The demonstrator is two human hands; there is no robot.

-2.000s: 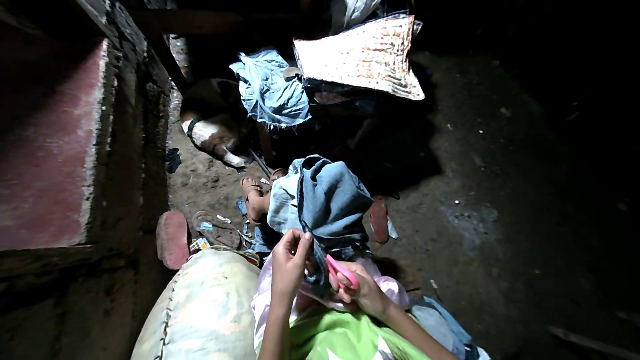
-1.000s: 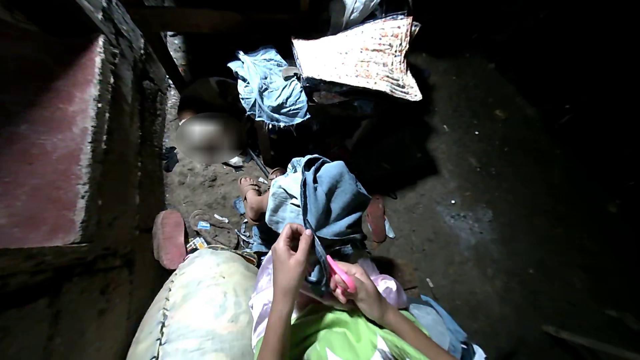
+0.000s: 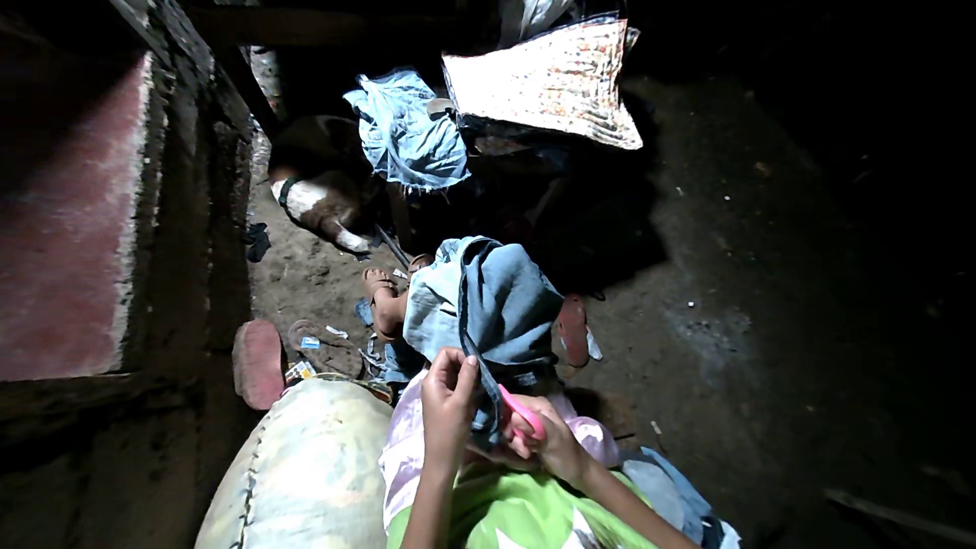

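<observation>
A blue denim garment [image 3: 507, 305] lies spread over my lap, with a darker seam strip running down it toward me. My left hand [image 3: 451, 385] pinches the edge of that strip between thumb and fingers. Pink-handled scissors [image 3: 524, 412] are in my right hand [image 3: 545, 438], just right of the strip; their blades are hidden by the denim. Light green and pink cloth [image 3: 518, 507] is beneath my forearms.
A stuffed, stitched sack [image 3: 320, 465] stands at my left. Red slippers [image 3: 258, 364] and scraps lie on the dirt floor. A dog [image 3: 320, 202] lies ahead, near a frayed denim piece [image 3: 412, 133] and a patterned cloth [image 3: 545, 84]. More denim [image 3: 671, 488] is at lower right.
</observation>
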